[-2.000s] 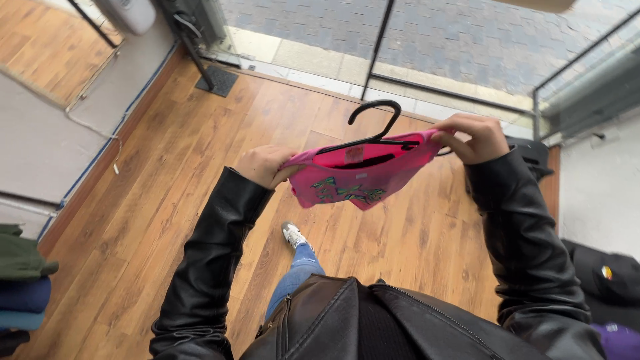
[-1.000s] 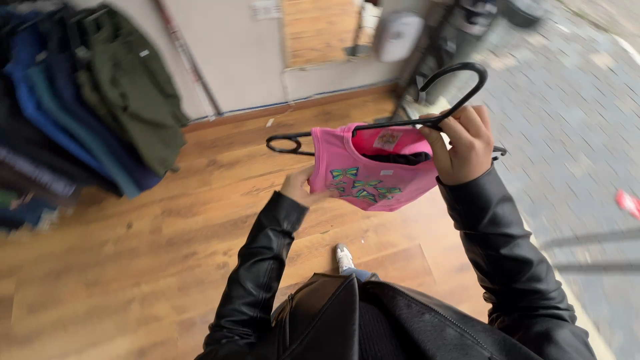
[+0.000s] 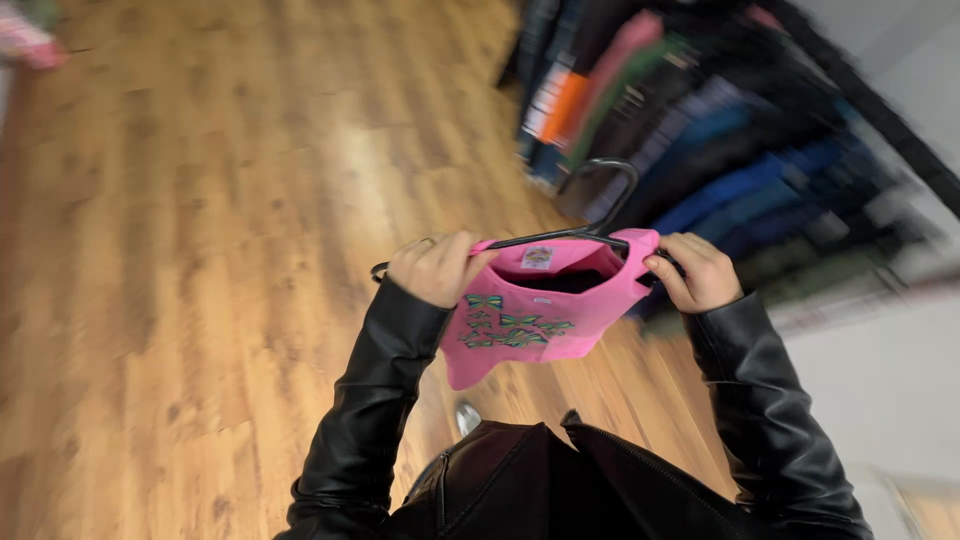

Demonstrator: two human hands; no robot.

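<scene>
A pink top with butterfly prints hangs in front of me on a black clothes hanger, its neckline facing up and the hook pointing away from me. My left hand grips the top's left shoulder together with the hanger arm, whose looped tip sticks out past the hand. At the other shoulder, my right hand pinches the pink cloth and the hanger's end between thumb and fingers. A label shows inside the back of the neck.
Dark, blue and green garments hang close together at the upper right, blurred, beside a dark rail. Wooden floor spreads on the left and below. Pink cloth shows at the top left corner. A shoe is below the top.
The view has swung from the window side to the hanging garments. My right hand, near the base of the hook a second ago, is now at the top's right shoulder. My left hand now grips the left shoulder.
</scene>
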